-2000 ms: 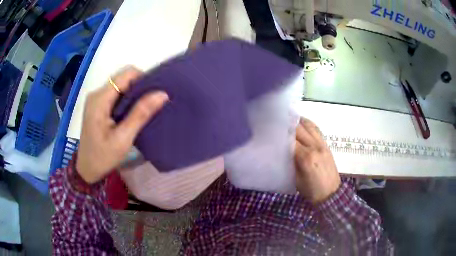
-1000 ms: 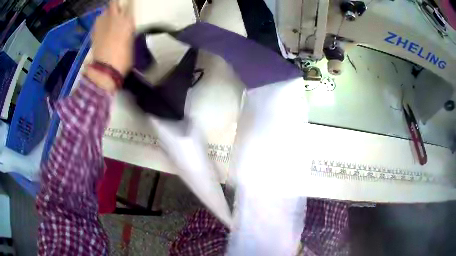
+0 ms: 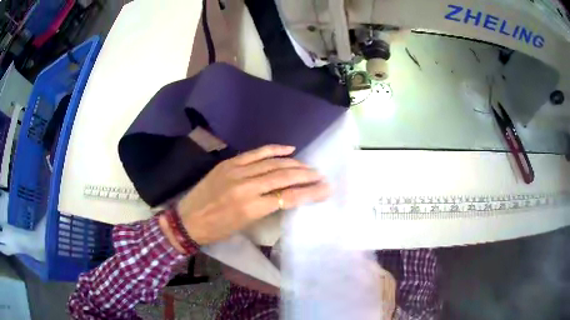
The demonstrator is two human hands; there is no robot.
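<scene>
The dark fabric strip (image 3: 269,103) lies curled on the table left of the needle, its purple face showing and its far end under the presser foot (image 3: 357,81). The white interlining (image 3: 331,237) runs from the needle area over the table's front edge toward my lap. My left hand (image 3: 250,190), with a ring, lies palm down with its fingertips on the interlining's left edge beside the purple fabric. My right hand (image 3: 386,289) is mostly hidden behind the interlining at the bottom; only a blurred part shows, and its grip cannot be seen.
The sewing machine head (image 3: 425,19) stands at the top right. Thread snips (image 3: 515,147) lie right of the needle. A measuring tape strip (image 3: 462,206) runs along the table's front. A blue crate (image 3: 53,137) stands at the left. A pinkish-brown band (image 3: 224,37) lies behind the purple fabric.
My left hand has come from the upper left down to the interlining. The purple and dark fabric, lifted and blurred before, now lies curled on the table. My right hand has moved down from the table edge.
</scene>
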